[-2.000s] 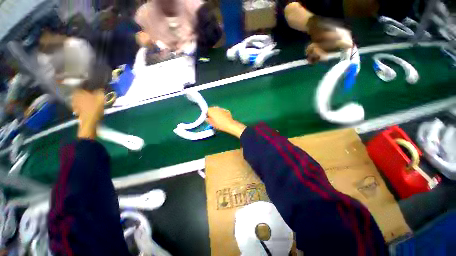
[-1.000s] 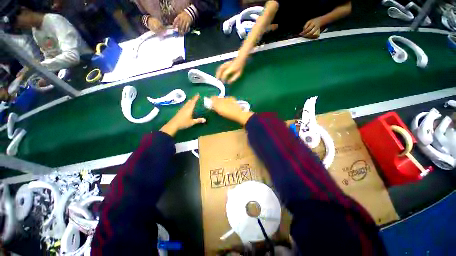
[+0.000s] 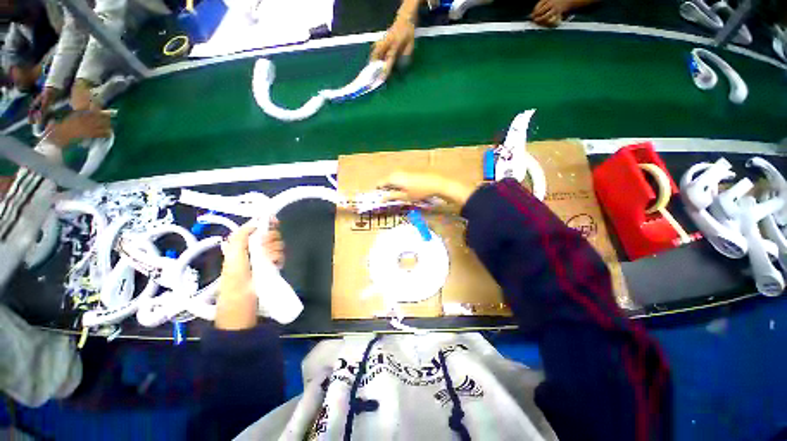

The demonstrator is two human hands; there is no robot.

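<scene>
My left hand (image 3: 250,267) is closed around a white curved shell (image 3: 274,288) at the left of the cardboard mat (image 3: 475,293). My right hand (image 3: 423,188) is over the mat, its fingers on the end of a linked white shell (image 3: 311,195) that arches from the left hand. A blue battery (image 3: 420,225) hangs below the right hand, over the upper edge of the white tape roll (image 3: 409,263). The roll lies flat on the mat. The right fingertips are partly blurred.
A tangled pile of white shells (image 3: 129,267) lies at left beside white scraps. Another shell unit (image 3: 518,159) lies at the mat's top right. The red tape dispenser (image 3: 634,207) and more shells (image 3: 733,211) are at right. Another person's hand (image 3: 397,43) touches a unit on the green conveyor (image 3: 449,95).
My hands have drawn back from the conveyor to the bench. They now hold a linked shell unit between the left pile and the mat. The view has tilted down.
</scene>
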